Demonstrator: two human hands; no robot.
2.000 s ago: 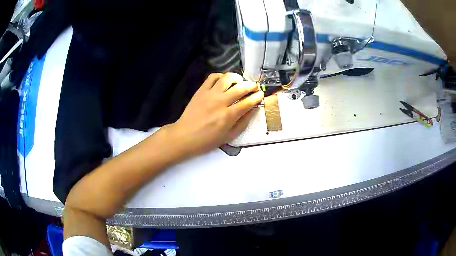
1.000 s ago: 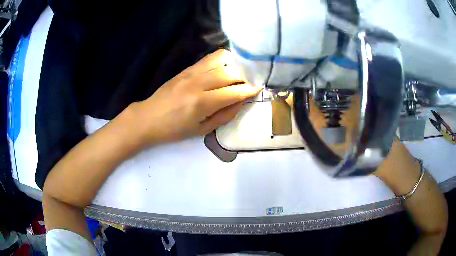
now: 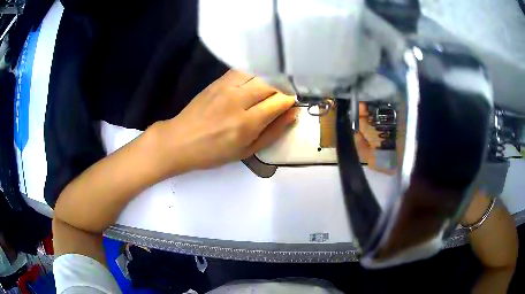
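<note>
My left hand [image 3: 230, 120] lies on the machine bed, its bent fingertips close together beside the needle area under the white machine head [image 3: 311, 40]. Whether the fingertips pinch fabric is hidden. The black garment [image 3: 138, 63] lies in a large mass behind and left of this hand. My right hand [image 3: 364, 135] shows only in part through the large chrome-edged loop [image 3: 449, 155], right of the tan patch [image 3: 327, 131]. The loop hides the rest of it, and its grip cannot be told. The right wrist has a bracelet.
A ruled tape [image 3: 230, 251] runs along the front edge of the white tabletop [image 3: 230, 201]. A brown-grey corner tab [image 3: 262, 167] sits at the bed's edge. Blue plastic and dark and white items [image 3: 167, 270] show below the table. Spring parts [image 3: 384, 119] show through the loop.
The right forearm came into view at the lower right. The machine head and loop now look larger and closer, covering more of the view. My left hand remains beside the needle area.
</note>
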